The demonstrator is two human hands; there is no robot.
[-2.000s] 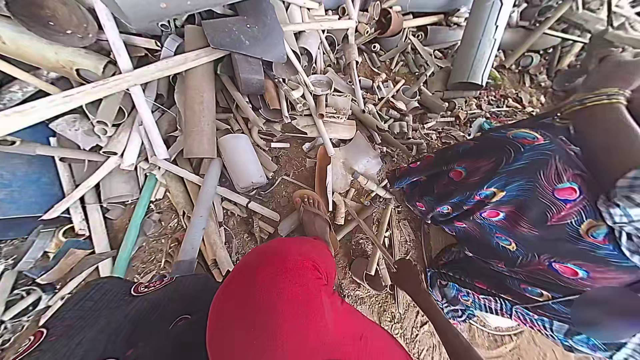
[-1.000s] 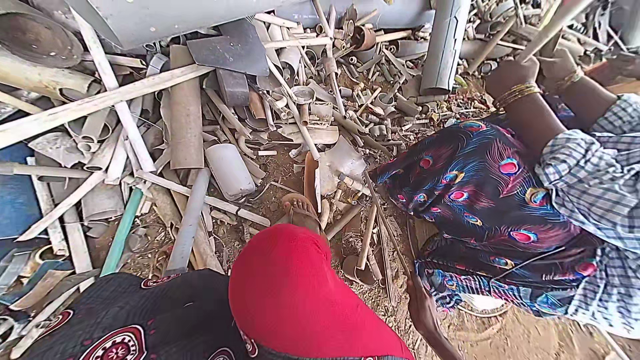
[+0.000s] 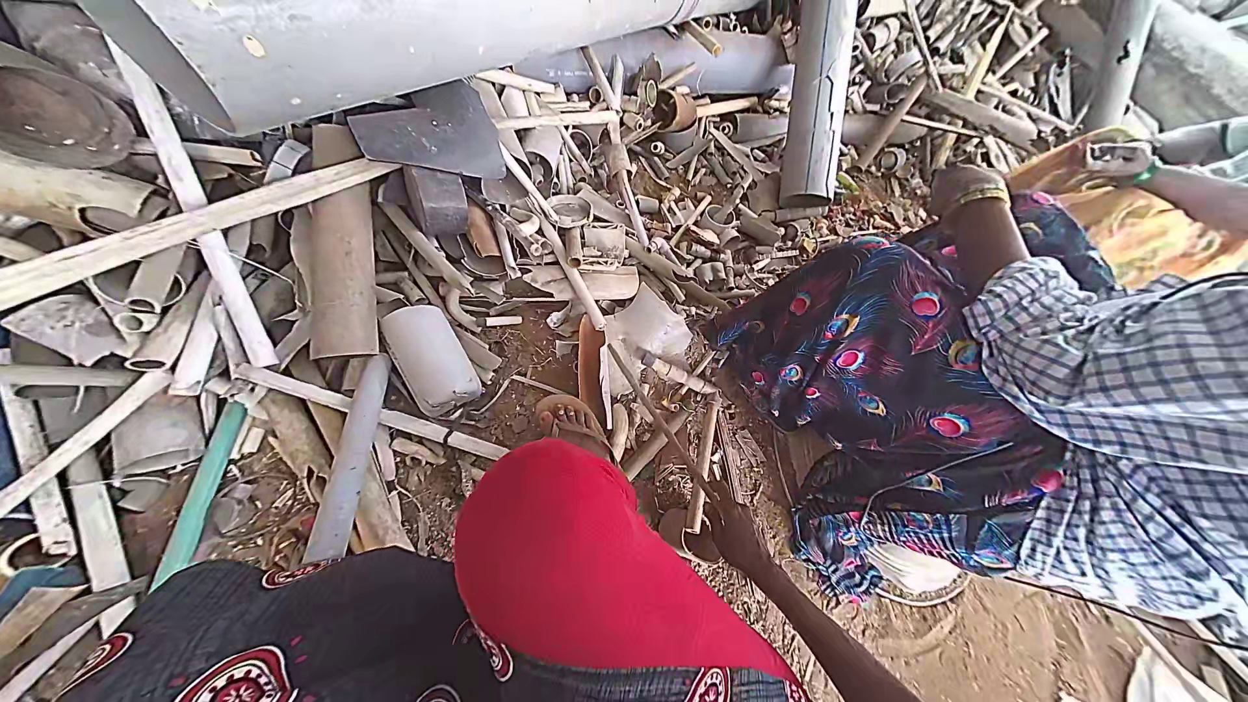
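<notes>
My right hand [image 3: 736, 534] is low at the centre right, closed round the near end of a thin rod [image 3: 658, 424] that slants up and left over the scrap. A pale narrow pipe piece [image 3: 704, 463] lies just beyond the hand, and a short round brown piece [image 3: 688, 536] sits by its fingers. My sandalled foot [image 3: 573, 421] rests on the soil left of the rod, behind my red-covered knee [image 3: 556, 546]. A curved brown shard [image 3: 592, 366] stands close to the foot. My left hand is out of view.
Broken plastic pipes [image 3: 343, 244] and strips are heaped at the left and ahead. A large grey pipe [image 3: 390, 49] spans the top. An upright grey pipe [image 3: 817, 107] stands at the back. A co-worker in a checked shirt [image 3: 1121, 341] sits close at the right; another person's hand [image 3: 1121, 158] shows beyond.
The co-worker's arms, raised with a pale pipe one second ago, are now lower, and that pipe is no longer seen in the hand. My right hand still holds the rod.
</notes>
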